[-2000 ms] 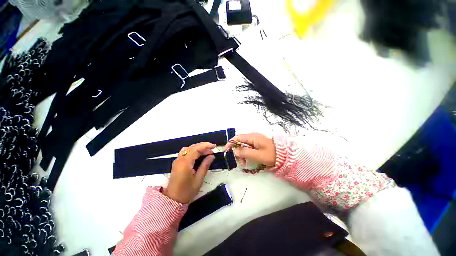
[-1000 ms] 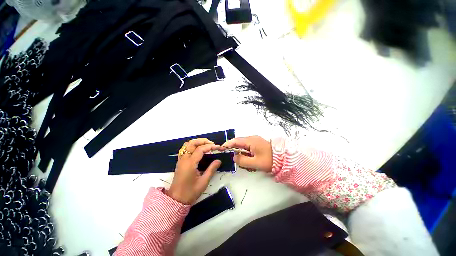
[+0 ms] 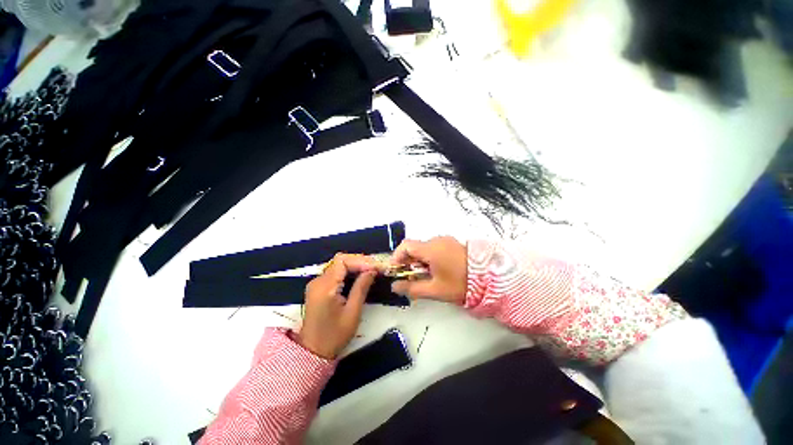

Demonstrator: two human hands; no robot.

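Note:
Two black webbing straps lie side by side in front of me, the upper strap (image 3: 291,251) with a thin silver buckle (image 3: 396,235) at its right end. My left hand (image 3: 334,300) pinches the lower strap (image 3: 239,292) near its right end, thumb and fingers together. My right hand (image 3: 432,271) is closed at that strap's end, with a small gold-toned glint at its fingertips, perhaps a small tool, mostly hidden. The lower strap's buckle is hidden by my fingers. A short black strap stack (image 3: 367,365) lies nearer me, partly under my left sleeve.
A large black strap pile (image 3: 235,113) fills the upper left, with a dense ringed heap (image 3: 35,348) at the left edge. A frayed thread bundle (image 3: 509,187) lies right of centre. A small black box (image 3: 409,17), blurred yellow item (image 3: 532,24) and dark cloth (image 3: 487,401) also show.
Both hands stay at the lower strap's right end. My right fingers have shifted their grip, and the gold-toned glint shows more. The two straps are spread apart again; the view has shifted slightly.

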